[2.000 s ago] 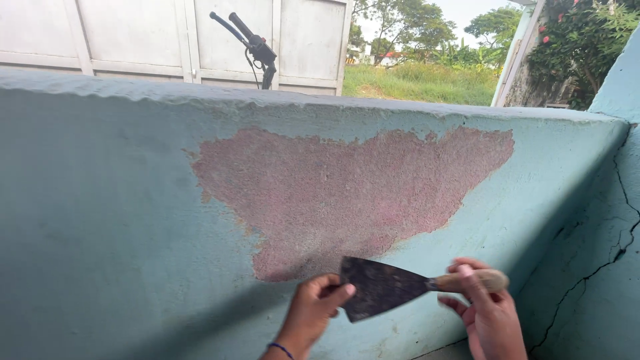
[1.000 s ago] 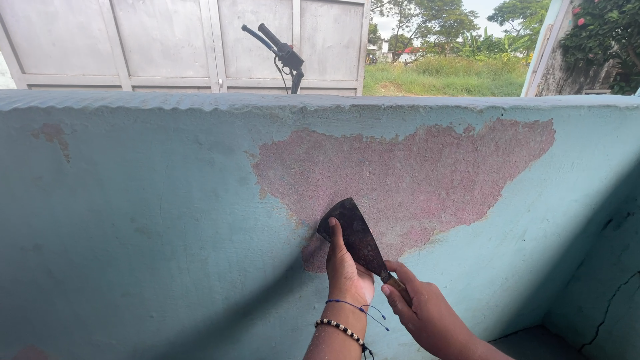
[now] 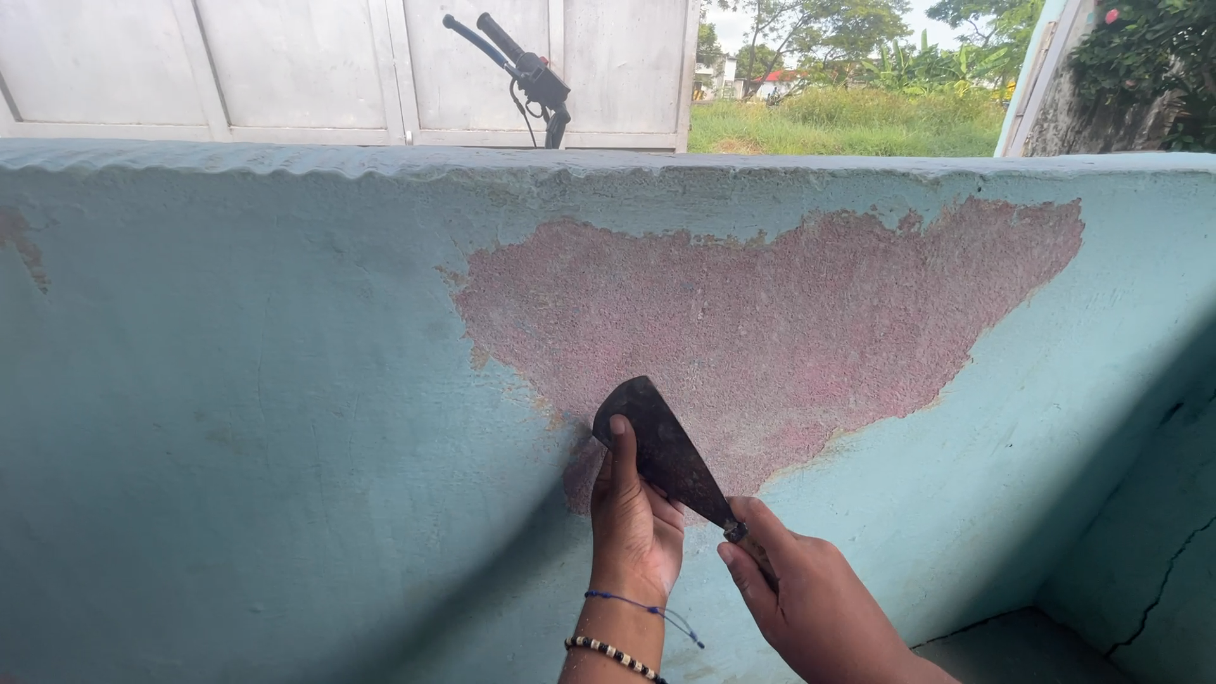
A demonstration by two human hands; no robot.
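A putty knife with a dark, stained metal blade (image 3: 670, 451) is held in front of the low blue painted wall (image 3: 285, 380). My right hand (image 3: 803, 579) grips its wooden handle (image 3: 752, 556). My left hand (image 3: 635, 518) supports the blade, with the thumb lying on its face near the broad end and the fingers behind it. Behind the blade, the wall has a large patch of bare, rough pinkish plaster (image 3: 760, 313) with ragged paint edges. Whether the blade touches the wall I cannot tell. A blue cord and a beaded bracelet circle my left wrist.
The wall's top ledge (image 3: 589, 161) runs across the view. Beyond it stand a black handlebar (image 3: 541, 84), a white metal gate (image 3: 294, 66) and a grassy lot (image 3: 845, 119). A cracked side wall (image 3: 1164, 560) meets this wall at the lower right, above a dark floor corner (image 3: 1016, 651).
Two seconds ago the putty knife lay nearly level, its blade pointing left; now the blade points up and left. My left thumb has moved onto the blade's face. The view has shifted left.
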